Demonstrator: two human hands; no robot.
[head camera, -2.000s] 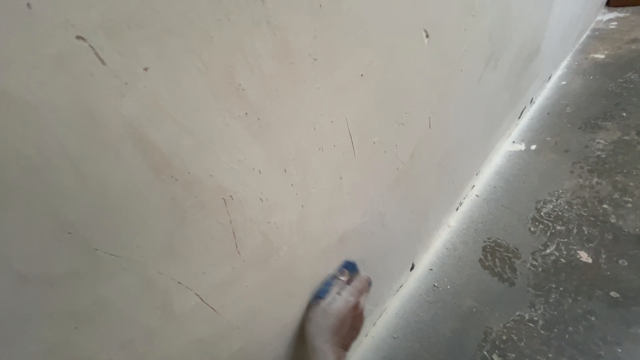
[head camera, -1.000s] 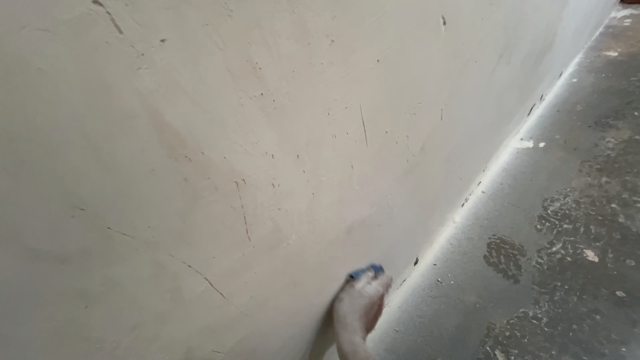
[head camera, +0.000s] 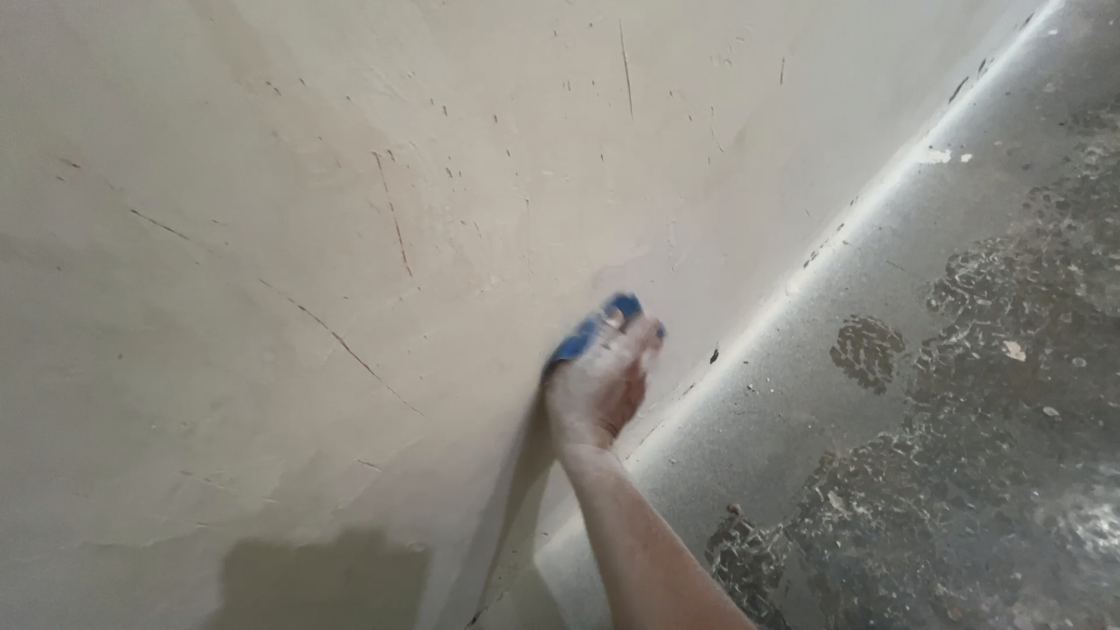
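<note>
My right hand (head camera: 604, 376) is pressed near the foot of a pale plastered wall (head camera: 306, 236), its fingers closed around a blue block-like tool (head camera: 577, 339). The hand is blurred and coated with whitish dust. The tool lies against the wall face, and its underside and exact kind are hidden. Thin dark scratches and small pits mark the plaster above and to the left of the hand. The forearm reaches in from the bottom edge, right of centre. My left hand is not in view.
A grey floor (head camera: 752, 429) with rough, worn patches (head camera: 866, 350) runs along the right side. The wall meets it in a diagonal, whitish, dusty edge (head camera: 787, 293) with dark chips. A squarish shadow falls on the wall at lower left.
My right hand has shifted a little up the wall since one second ago, still holding the blue tool. The view has tilted down, so more of the forearm shows.
</note>
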